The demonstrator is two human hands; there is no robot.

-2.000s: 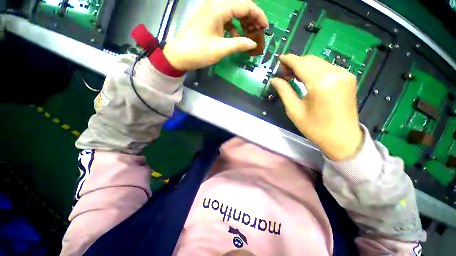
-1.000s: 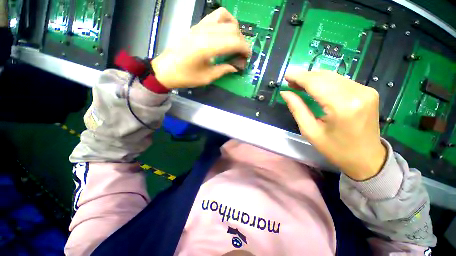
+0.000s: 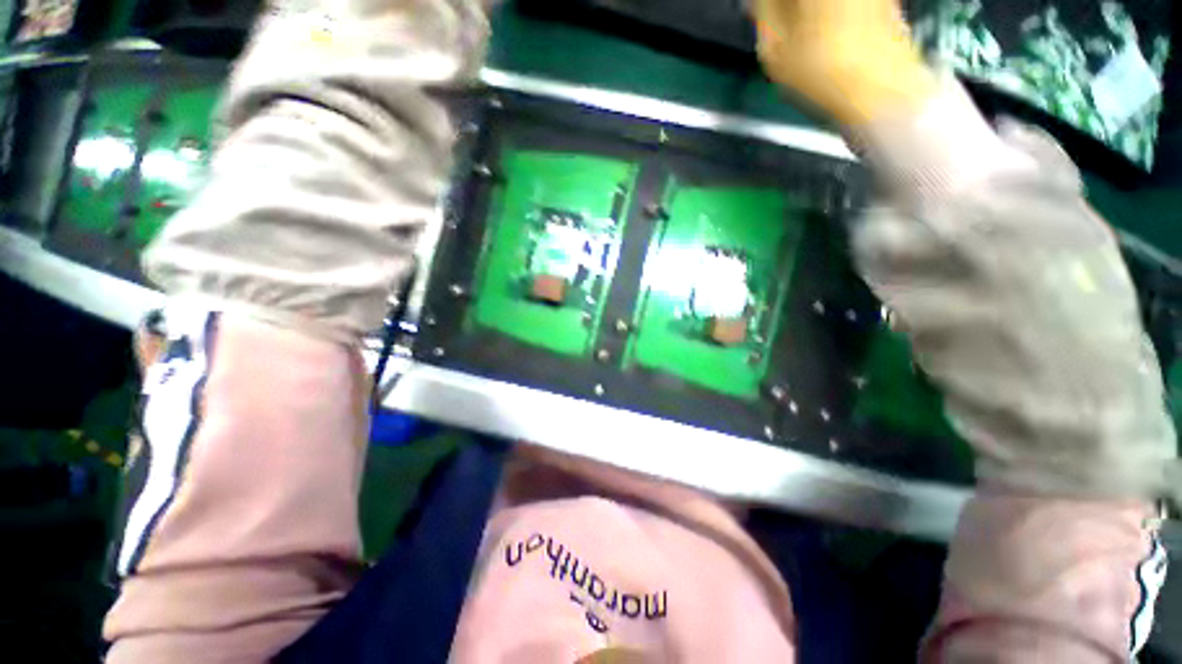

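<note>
Two green circuit boards lie side by side in a black carrier (image 3: 622, 298), the left board (image 3: 512, 311) and the right board (image 3: 687, 357). An orange-brown block sits near the lower middle of each, one on the left board (image 3: 548, 288) and one on the right board (image 3: 727, 330). My left hand is out of the picture; only its sleeve shows, reaching past the top edge. My right hand (image 3: 849, 59) is blurred and cut off by the top edge, beside a black tray. Its fingertips and anything in them cannot be made out.
A black tray (image 3: 661, 26) lies at the top edge. A tray with a white and green heap (image 3: 1056, 65) is at top right. More green boards (image 3: 136, 162) lie on the line at left. The silver conveyor rail (image 3: 622, 435) runs between the boards and my body.
Both hands have left the boards and moved up and away, the left out of the picture. The view has shifted; both boards in front now show a brown block.
</note>
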